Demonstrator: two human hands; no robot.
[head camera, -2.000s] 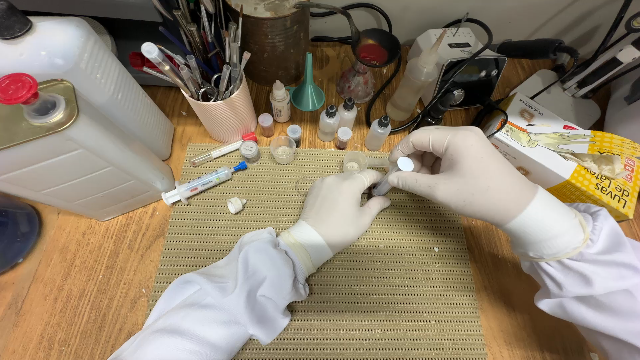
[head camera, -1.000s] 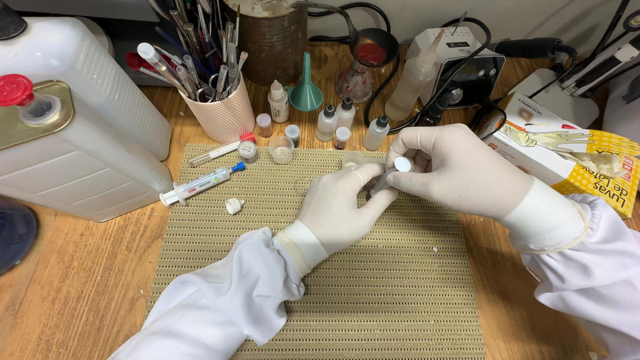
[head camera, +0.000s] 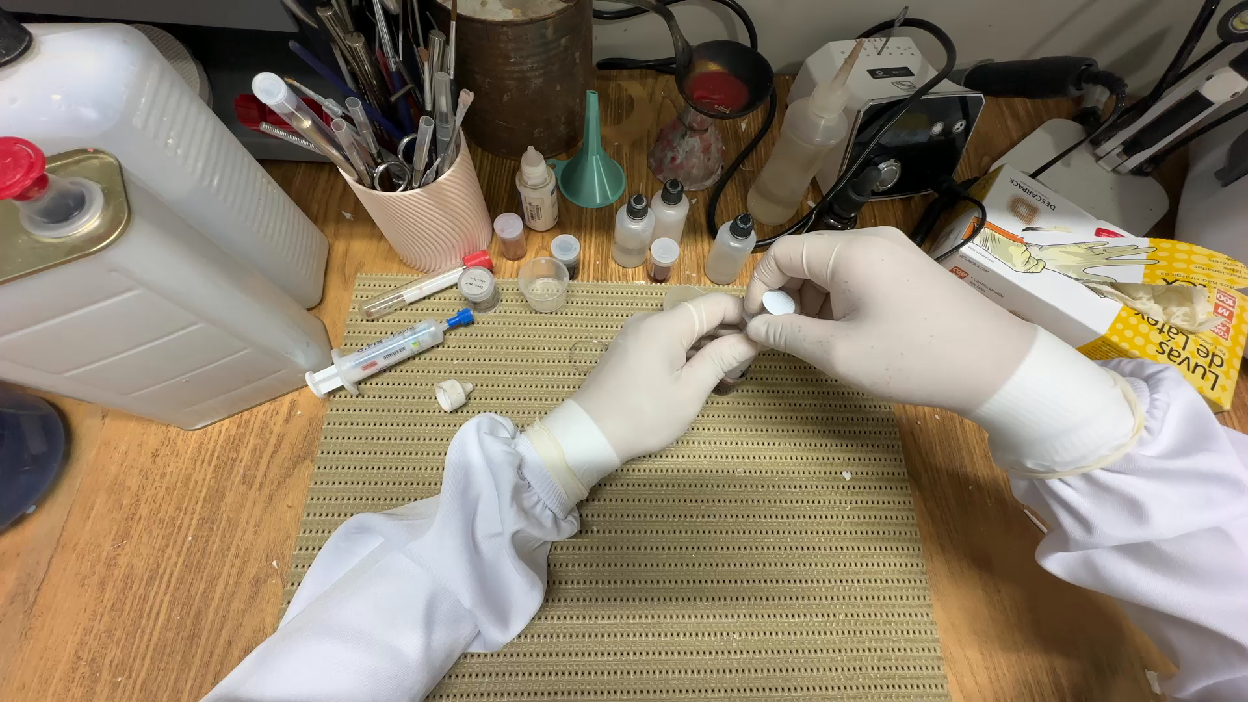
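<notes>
Both hands wear latex gloves and meet above the woven mat (head camera: 624, 546). My left hand (head camera: 663, 375) closes around a small container (head camera: 733, 378), mostly hidden, with only its dark lower part showing. Between thumb and fingers of my right hand (head camera: 858, 312) is a small item with a round white end (head camera: 779, 303); the rest of it is covered. Left of the hands lie a white cap (head camera: 453, 395), a syringe with a blue tip (head camera: 390, 356) and a red-capped tube (head camera: 424, 285). An open clear cup (head camera: 544, 285) stands beside a lidded jar (head camera: 478, 289).
Black-capped dropper bottles (head camera: 729, 252), small vials (head camera: 664, 259) and a green funnel (head camera: 591, 175) line the mat's back edge. A tool cup (head camera: 429, 214) stands behind. White jugs (head camera: 146, 322) are at left, a glove box (head camera: 1102, 283) at right, and a black-fronted device (head camera: 907, 141) behind.
</notes>
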